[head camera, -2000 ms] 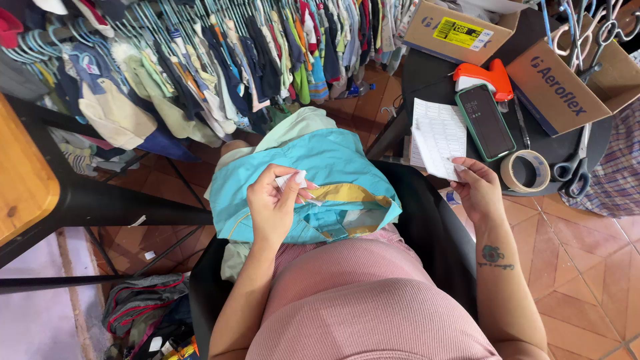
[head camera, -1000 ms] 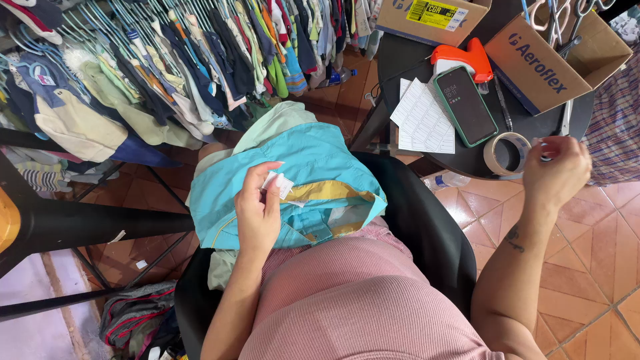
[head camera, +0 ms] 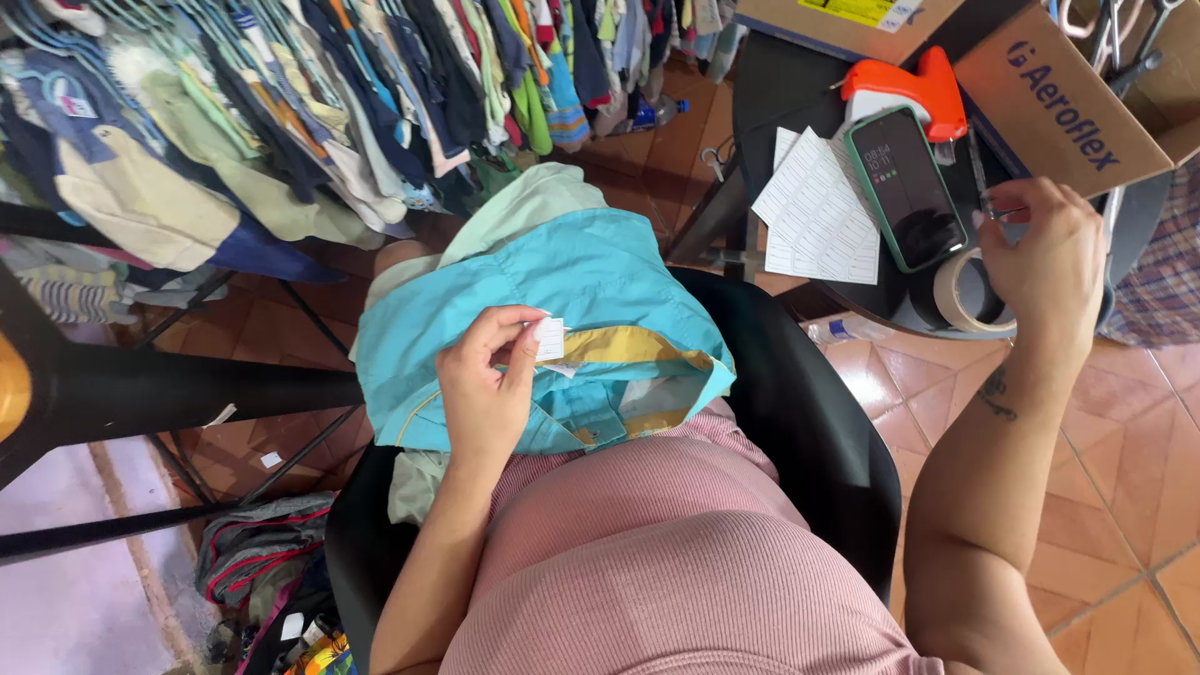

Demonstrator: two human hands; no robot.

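Note:
A small white paper tag (head camera: 549,339) is pinched between the thumb and fingers of my left hand (head camera: 489,380), over the blue garment (head camera: 562,262) with a yellow inner waistband that lies across my lap. At the right, my right hand (head camera: 1045,253) is over the round black table, its fingertips at the near end of a pen (head camera: 978,164); whether they grip it is hard to tell. Just left of that hand is a roll of tape (head camera: 970,295). Beside it lie a phone in a green case (head camera: 907,187) and white sheets of printed tags (head camera: 820,211).
An orange tagging gun (head camera: 914,94) lies behind the phone. Cardboard boxes (head camera: 1050,103) stand at the back of the table, one holding scissors (head camera: 1116,42). Small clothes (head camera: 150,187) hang on a rack at the upper left. A black chair (head camera: 816,412) surrounds my lap; folded clothes (head camera: 262,544) lie lower left.
My right hand held a paper sheet two seconds ago; that sheet now lies on the table, and the hand has moved right, past the tape roll. My left hand keeps the small tag over the garment.

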